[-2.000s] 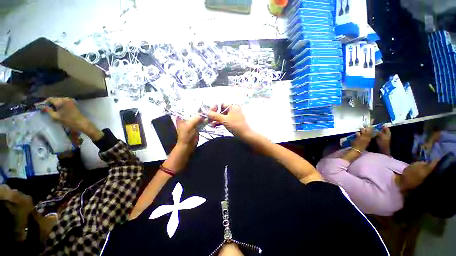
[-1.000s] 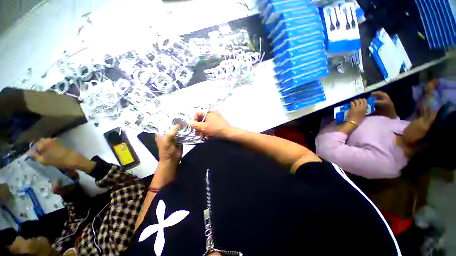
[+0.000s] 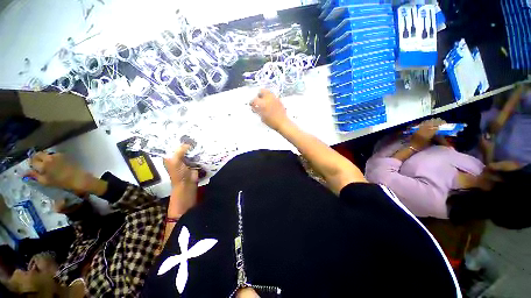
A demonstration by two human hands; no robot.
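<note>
My left hand (image 3: 181,170) is at the near edge of the white table, its thumb and fingers closed on a white coiled cable (image 3: 197,152); glare and blur hide how many coils it holds. My right hand (image 3: 269,109) is over the table at the near edge of a small heap of white coils (image 3: 280,73). Its fingers are curled, and I cannot tell if anything is in them. A large pile of coiled white cables (image 3: 189,82) lies on a dark strip beyond my hands. Loose coils also lie left of my left hand.
A stack of blue-and-white retail boxes (image 3: 362,70) stands on the right. A black device with a yellow panel (image 3: 140,167) lies left of my left hand. An open brown carton (image 3: 61,119) is on the left. Seated people are on both sides, a checked sleeve (image 3: 131,212) close by.
My hands were together over a coil; now they are apart. My right hand has moved away and up to the right-hand heap. My left hand has shifted left. The camera view has turned.
</note>
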